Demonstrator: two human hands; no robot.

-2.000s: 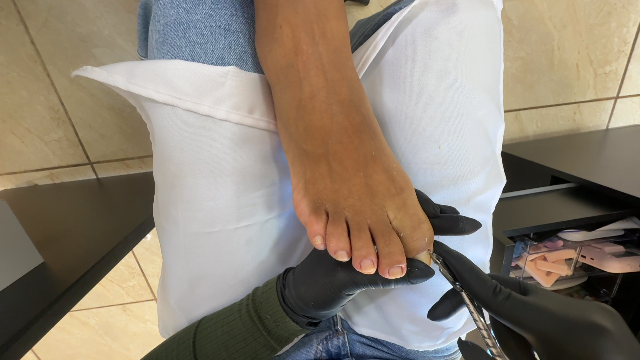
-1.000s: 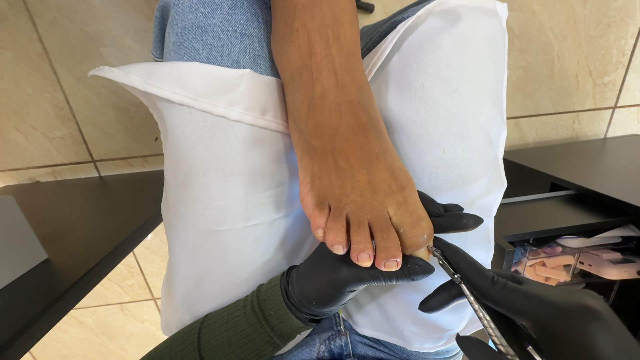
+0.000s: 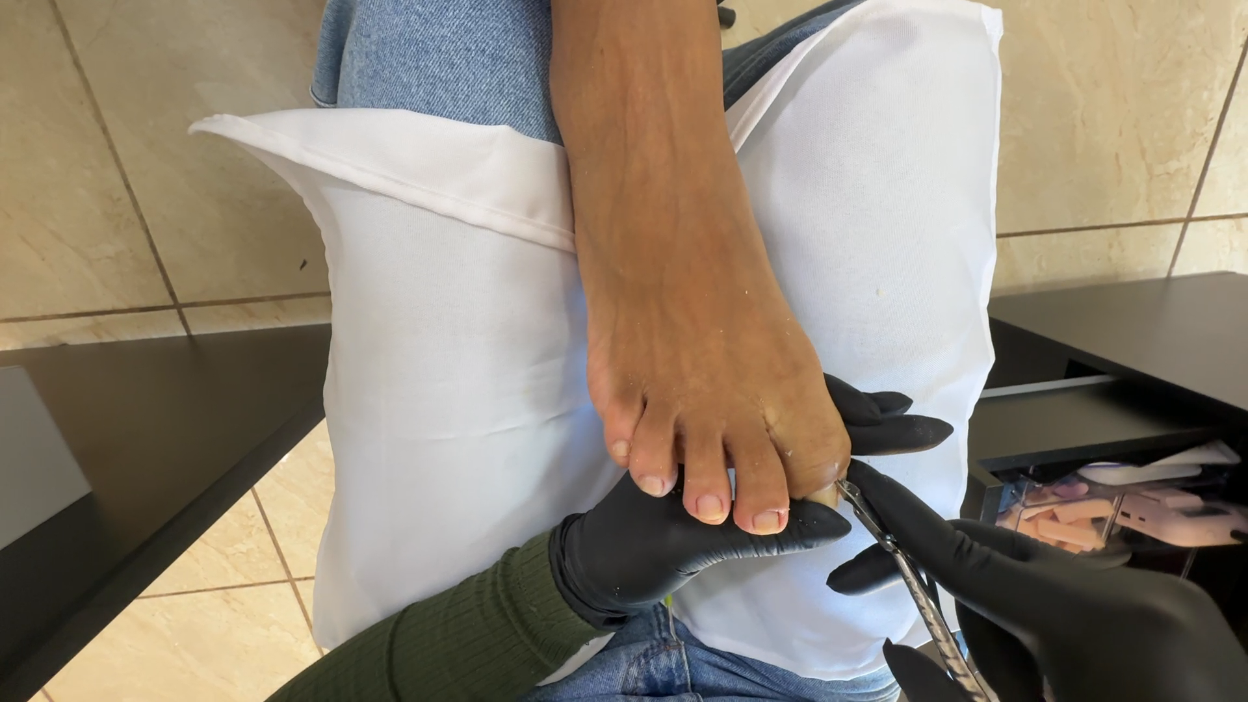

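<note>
Another person's bare foot (image 3: 682, 273) rests on a white cloth (image 3: 448, 390) over my lap, toes pointing toward me. My left hand (image 3: 682, 541), in a black glove, grips the front of the foot from beneath; its thumb lies by the big toe (image 3: 809, 458) and other fingers show past the foot's right side. In my right hand (image 3: 1014, 595), also black-gloved, is a slim metal nail-care tool (image 3: 916, 580) with a patterned handle. Its tip meets the edge of the big toe by the nail. Whether its jaws or blades are parted cannot be told. Small white specks dot the skin.
At right, a dark unit (image 3: 1141, 331) has an open drawer with a clear container (image 3: 1063, 517) of pinkish items and a pale pink device (image 3: 1180, 517). A dark tabletop (image 3: 175, 419) bearing a grey flat object (image 3: 34, 458) stands left. Tiled floor (image 3: 117, 195) lies below.
The metal tool and my right hand have shifted slightly at the big toe. My left hand keeps its hold on the foot.
</note>
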